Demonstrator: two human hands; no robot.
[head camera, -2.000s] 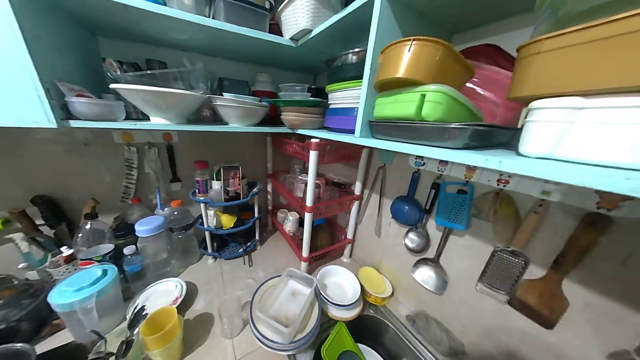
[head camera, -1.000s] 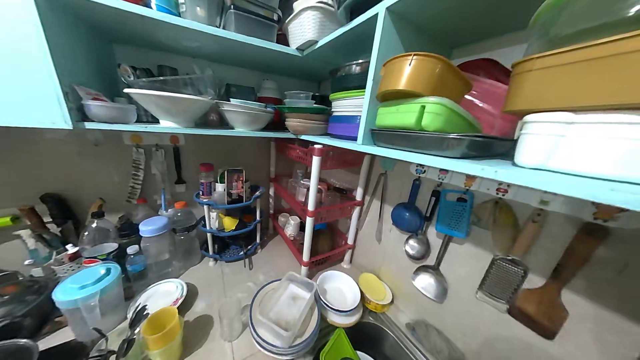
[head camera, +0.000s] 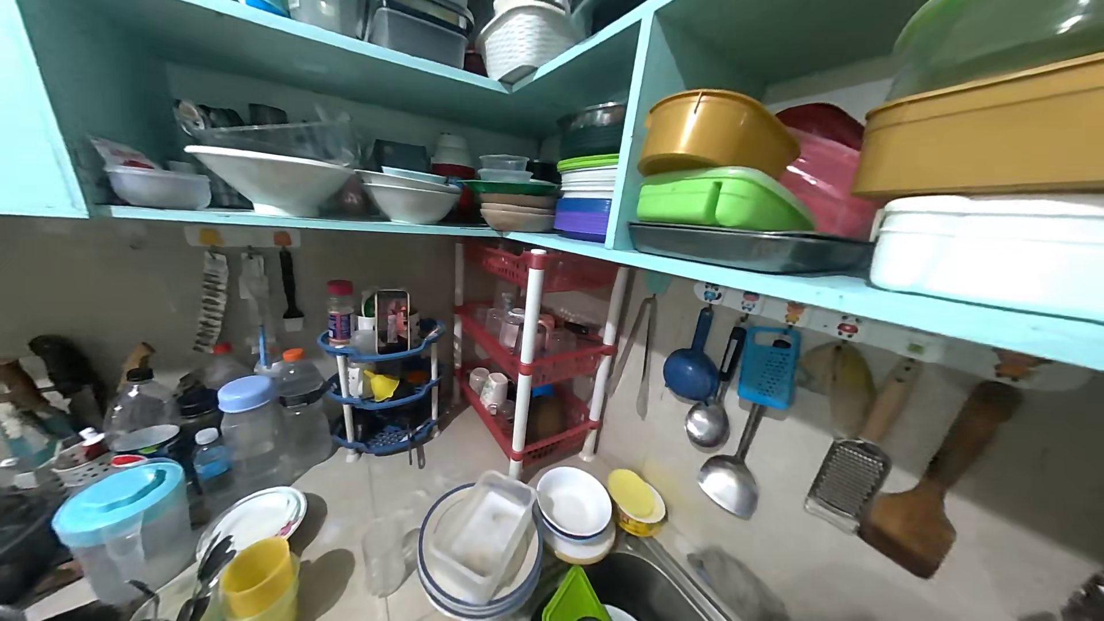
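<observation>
Neither of my hands is in view. Low in the middle, a clear plastic container (head camera: 485, 539) lies on a stack of plates (head camera: 431, 552) beside the sink (head camera: 642, 578). White bowls (head camera: 573, 502) stand to its right, near a yellow oval container (head camera: 636, 500). A green plastic item (head camera: 576, 597) shows in the sink. At the lower left are a clear pitcher with a blue lid (head camera: 125, 526), a white plate (head camera: 259, 522) and a yellow cup (head camera: 259, 576). A clear glass mug (head camera: 388, 552) stands left of the stack.
Turquoise shelves (head camera: 776, 280) above hold bowls and food containers. A red tiered rack (head camera: 561, 366) and a blue tiered rack (head camera: 384, 401) stand in the corner. Ladles (head camera: 729, 483), a grater (head camera: 849, 479) and a wooden spatula (head camera: 914, 517) hang at right. Bottles (head camera: 302, 414) crowd the left.
</observation>
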